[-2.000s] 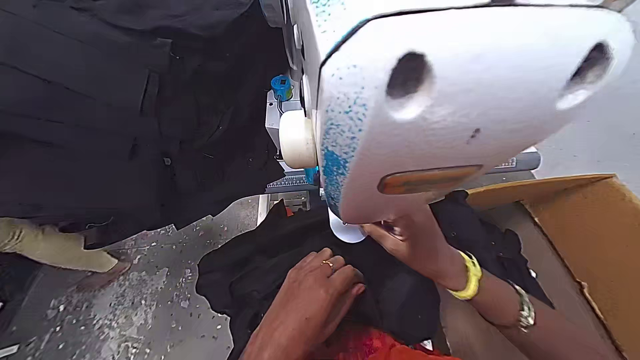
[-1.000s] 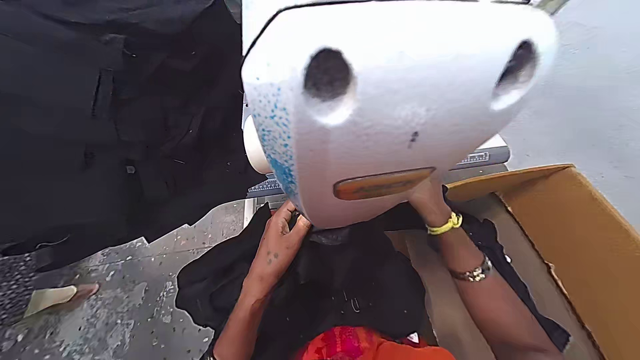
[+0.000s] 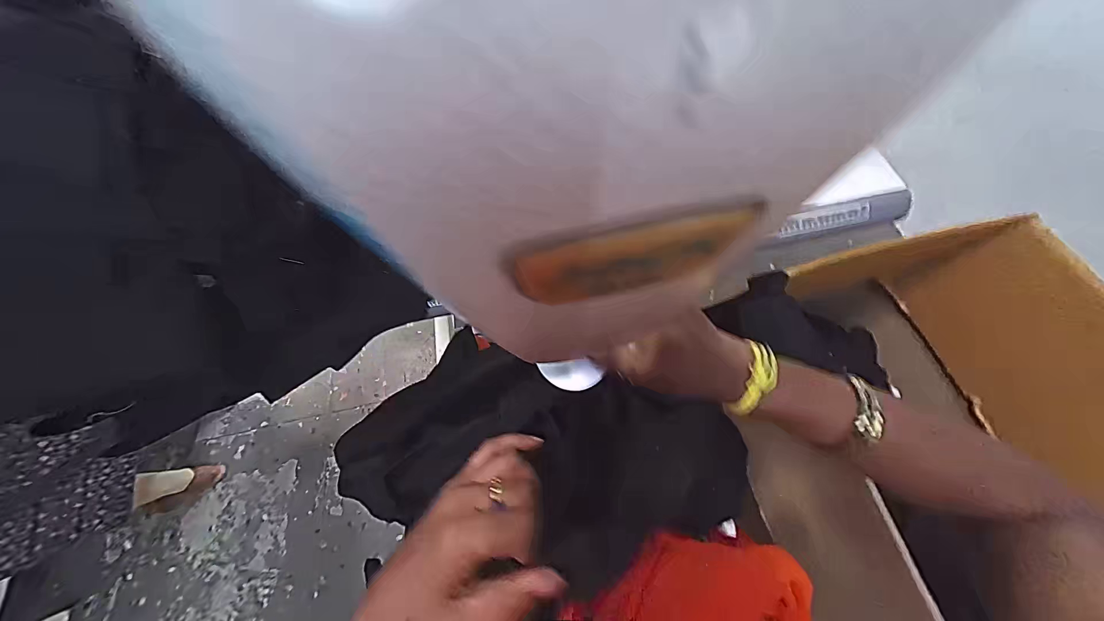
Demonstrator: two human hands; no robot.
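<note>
The white head of a sewing machine (image 3: 569, 155) fills the upper middle, with an orange plate near its lower edge. Black fabric (image 3: 638, 466) lies under it and hangs over the orange-red cloth at the bottom. My left hand (image 3: 483, 535), with a ring, is over the black fabric, thumb and fingers apart; nothing shows between them. My right hand (image 3: 664, 354), wearing bangles at the wrist, is at the machine's lower edge beside a round white part (image 3: 570, 374); its fingertips are blurred and partly hidden, so its hold cannot be made out.
A cardboard box (image 3: 1018, 336) stands at the right, with black cloth at its far edge. More dark fabric (image 3: 129, 216) hangs at the left. Below it, a person's foot (image 3: 207, 477) shows on the worn, speckled floor (image 3: 250, 509).
My left hand has come back from the machine's lower edge toward me, over the black fabric. The round white part, hidden a second ago, shows again. The view has moved nearer the machine head.
</note>
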